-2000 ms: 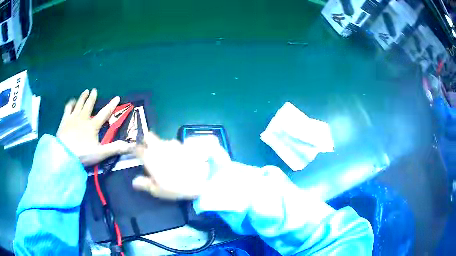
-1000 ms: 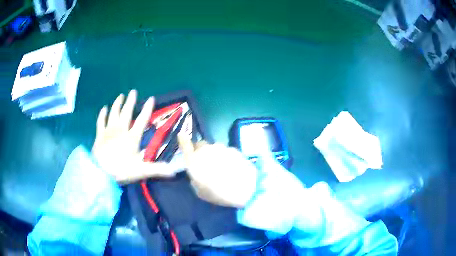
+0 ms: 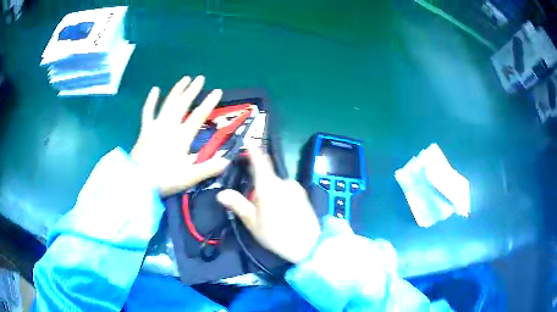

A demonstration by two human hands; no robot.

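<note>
A black foam tray (image 3: pixel 214 265) lies in front of me. Its upper well holds the red clamp (image 3: pixel 221 137) and the black clamp (image 3: pixel 235 143). The red cable (image 3: pixel 187 220) and a black cable bend over the tray's lower half. My left hand (image 3: pixel 177 143) lies with spread fingers over the tray's upper left, thumb against the clamps. My right hand (image 3: pixel 278 210) is over the tray's right side, fingers at the leads; whether it grips a lead is unclear. The blue-and-black battery tester (image 3: pixel 339 167) lies face up right of the tray, its lower end hidden by my right sleeve.
A stack of white booklets (image 3: pixel 88 58) stands at the upper left. White leaflets (image 3: pixel 435 186) lie fanned at the right. Printed retail boxes (image 3: pixel 526 58) are at the upper right edge. Blue plastic (image 3: pixel 458 292) shows at the lower right.
The view has shifted. The red cable, earlier running down off the tray, now bends over its lower half. My right hand has moved down from the clamp tips, and more of the tester shows.
</note>
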